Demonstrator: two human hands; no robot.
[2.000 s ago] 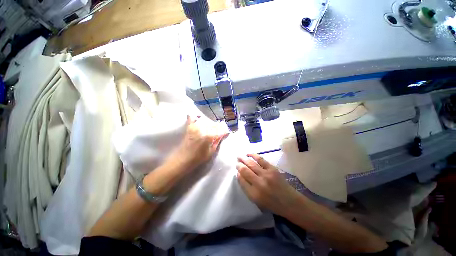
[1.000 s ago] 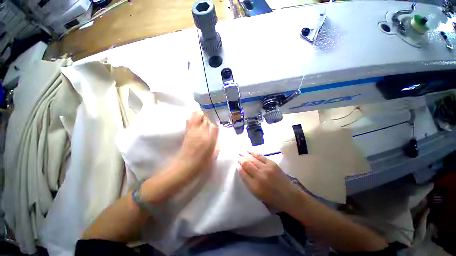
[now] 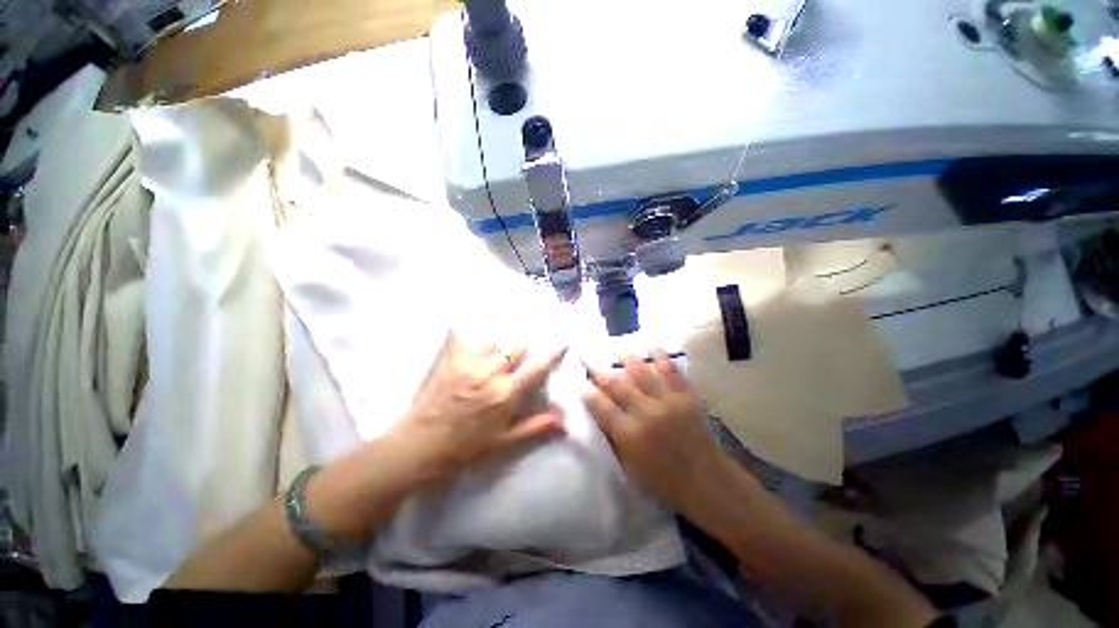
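A white garment panel [image 3: 528, 497] lies bunched on the machine bed and hangs over the front edge. My left hand [image 3: 485, 393] lies on it with fingers spread, left of and in front of the needle area. My right hand [image 3: 650, 411] rests at the panel's right edge, fingertips on the bed close to my left fingertips. The presser foot and needle area [image 3: 571, 294] is overexposed, so the stitching point cannot be made out. A beige facing piece [image 3: 798, 380] with a black label [image 3: 734, 323] lies right of the needle.
The white sewing machine head [image 3: 687, 111] spans the back. Stacked cut panels [image 3: 74, 331] hang at the left. A wooden surface [image 3: 282, 49] shows behind. A control panel [image 3: 1031, 194] is at the right. Cream pieces [image 3: 969, 515] and a red crate [image 3: 1086, 491] are at the lower right.
My left hand has moved down and towards me from beside the presser foot, its fingers now spread. The panel under it has shifted and bunched nearer to me. My right hand has stayed nearly in place.
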